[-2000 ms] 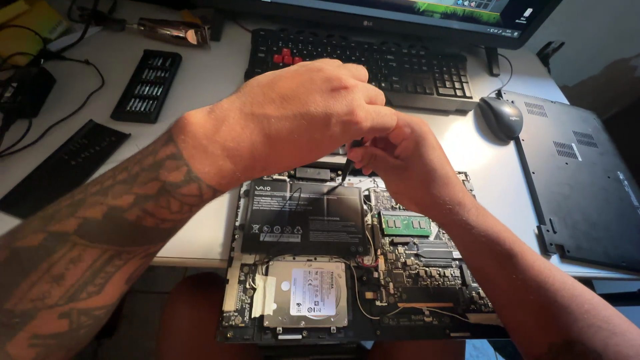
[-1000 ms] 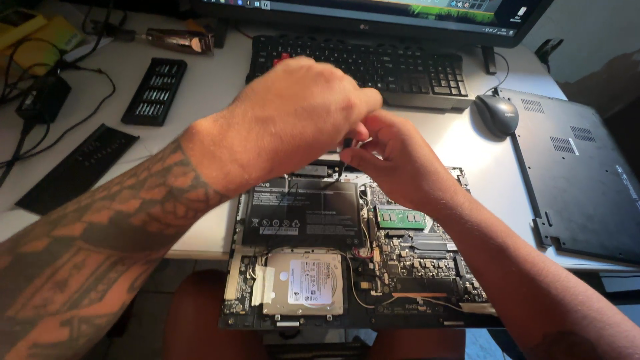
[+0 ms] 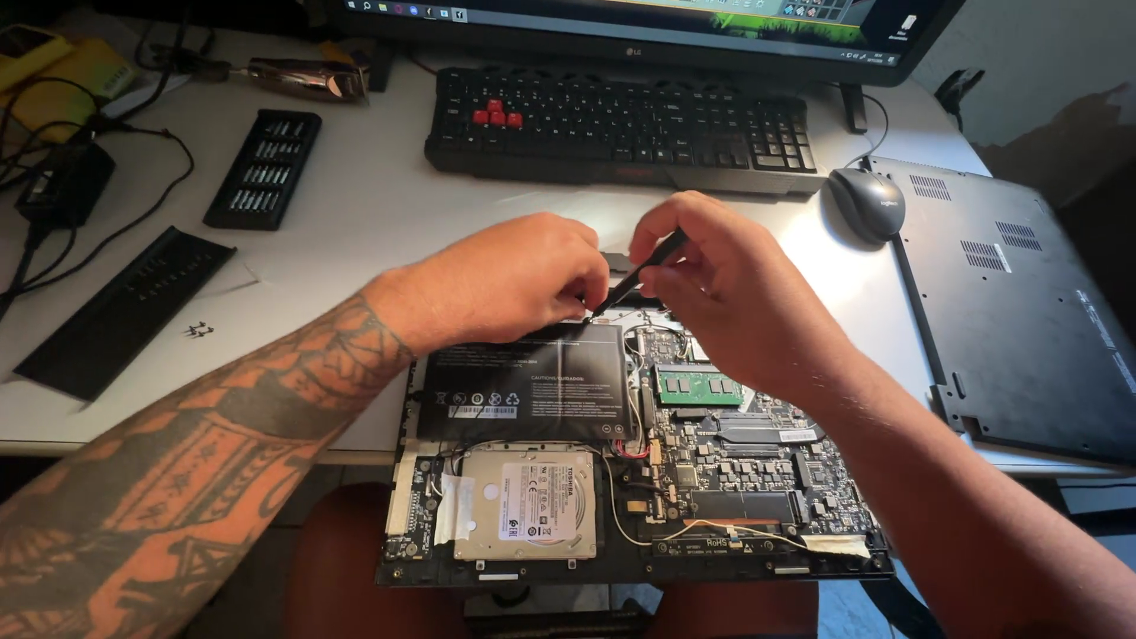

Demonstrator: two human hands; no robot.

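An opened laptop base [image 3: 621, 568] lies in front of me, its battery [image 3: 532, 390], hard drive [image 3: 531, 504], green memory module [image 3: 698, 386] and circuit board [image 3: 737, 461] exposed. My right hand [image 3: 719, 275] grips a slim black tool, probably a screwdriver [image 3: 632, 282], slanted down with its tip at the battery's far edge. Close beside that tip, the fingers of my left hand [image 3: 524, 275] are bent together over the same edge; whether they pinch something small is hidden.
Left on the desk are a bit case [image 3: 264, 170], its black cover [image 3: 124, 311], several small screws [image 3: 199, 329], a power adapter [image 3: 67, 182] and a hair clipper [image 3: 306, 80]. A keyboard [image 3: 621, 129] and monitor [image 3: 639, 49] stand behind; a mouse [image 3: 868, 204] and laptop bottom cover [image 3: 1003, 293] lie right.
My hands, close together and overlapping before, are now apart. The right hand has moved right and holds the tool slanted, with more of it visible; the left hand is lower, nearer the battery's edge.
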